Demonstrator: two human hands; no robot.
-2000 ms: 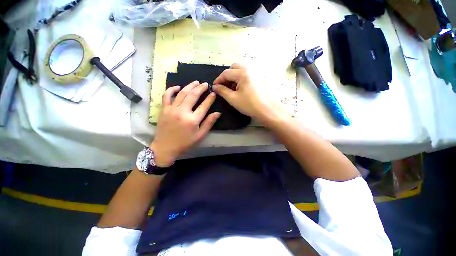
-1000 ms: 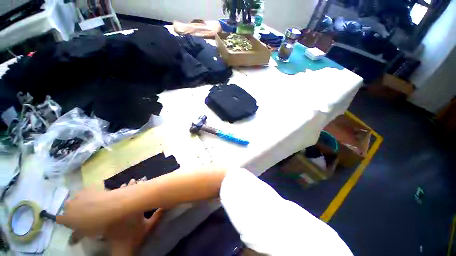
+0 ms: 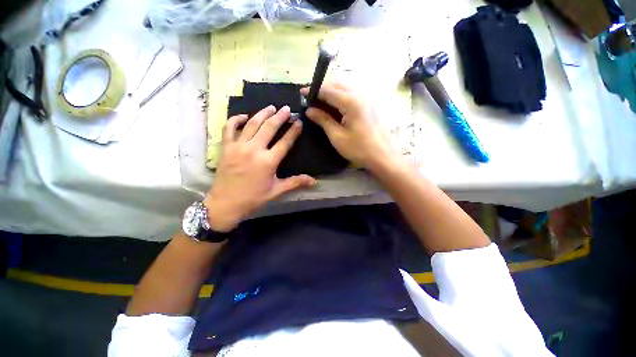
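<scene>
A black fabric panel (image 3: 317, 150) lies on the pale yellow board (image 3: 376, 70). My left hand (image 3: 254, 160) rests on the panel, fingers spread, with fingertips beside a tiny silvery fitting (image 3: 295, 116). My right hand (image 3: 352, 125) holds the dark setting punch (image 3: 321, 73) between thumb and fingers. The punch leans, its lower end at the panel close to the fitting. Whether it touches the fitting I cannot tell. A hammer (image 3: 446, 104) with a shiny blue handle lies right of the board.
A stack of black panels (image 3: 502, 63) lies right of the hammer. A tape roll (image 3: 89, 82) rests on white cards (image 3: 157, 75) at the left, with pliers (image 3: 31, 87) beyond. Clear plastic (image 3: 209, 15) lies behind the board.
One second ago my right arm reached left to the punch beside the tape roll. Now the right hand holds the punch over the panel. The view has swung back down to the board.
</scene>
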